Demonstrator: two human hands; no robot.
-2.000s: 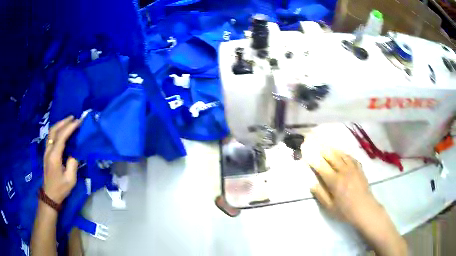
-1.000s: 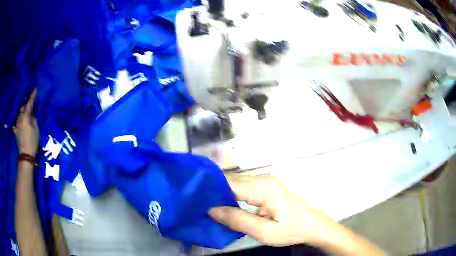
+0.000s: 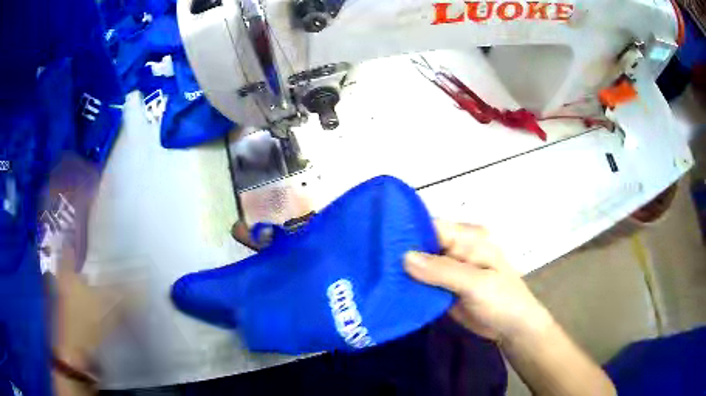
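Observation:
My right hand [image 3: 488,282] grips the right edge of a blue workpiece [image 3: 341,271], thumb on top, fingers beneath. The piece has a rounded top, a white printed logo and a narrow part pointing left. It is held over the table's front edge, in front of the needle plate [image 3: 259,158]. My left hand [image 3: 77,309] is strongly blurred at the lower left, beside the blue heap; whether it holds anything cannot be told. The presser foot area [image 3: 290,143] has no workpiece under it.
The white sewing machine [image 3: 371,31] with red LUOKE lettering spans the top. Red-handled snips [image 3: 503,116] with red cord lie behind the needle. Blue pieces [image 3: 190,116] with white buckles [image 3: 155,104] lie at the upper left. An orange tag [image 3: 618,94] hangs at the right.
My right hand has pulled the blue workpiece away from the heap, to the right. My left hand has moved off the heap towards the lower left table. The view has shifted, so the machine appears further left.

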